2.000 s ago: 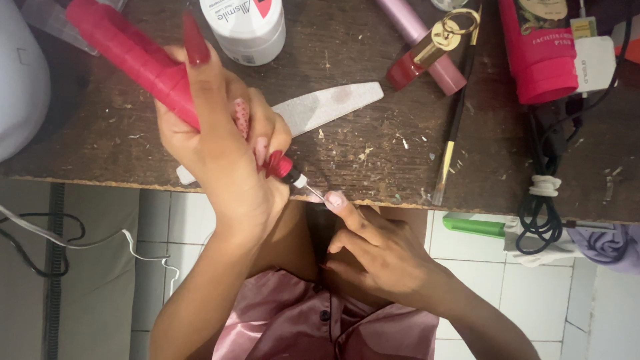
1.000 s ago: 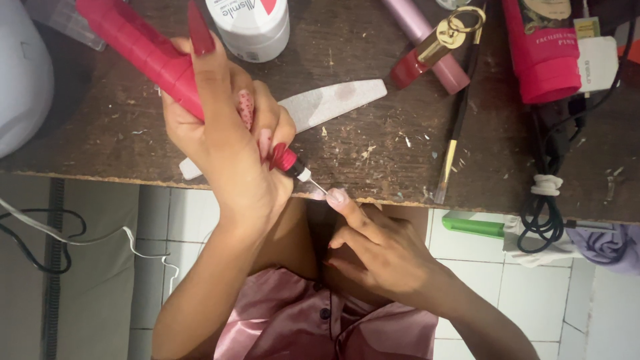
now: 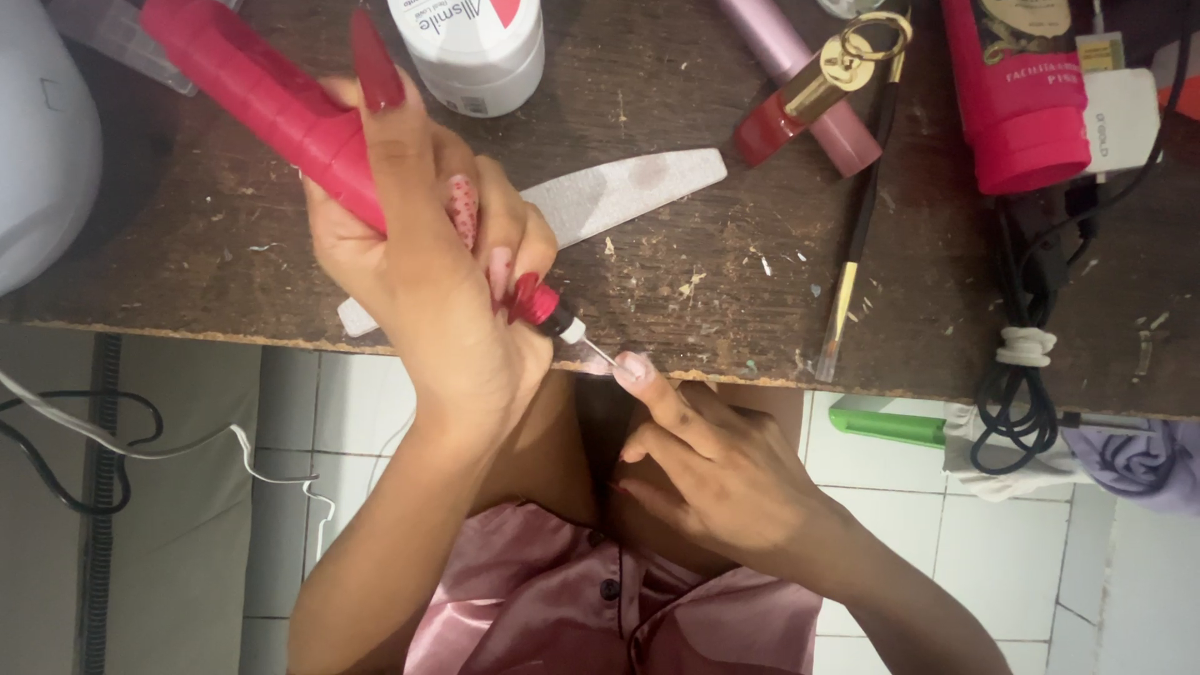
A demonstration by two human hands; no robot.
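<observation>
My left hand (image 3: 431,234) is wrapped around a pink handheld nail drill (image 3: 272,103), whose black-and-white tip end points down to the right. The drill's thin metal bit (image 3: 598,352) meets the nail of one outstretched finger of my right hand (image 3: 712,459). That hand grips nothing; its other fingers are curled, just below the table's edge. Behind my left hand lies a grey nail file (image 3: 628,192), partly hidden by it. Long red and patterned nails show on my left hand.
On the wooden table (image 3: 741,309) are a white jar (image 3: 478,56), a red bottle with a gold cap (image 3: 769,127), a pink tube (image 3: 848,141), a thin brush (image 3: 848,291) and a pink squeeze bottle (image 3: 1027,141). A coiled black cable (image 3: 1017,403) hangs over the edge.
</observation>
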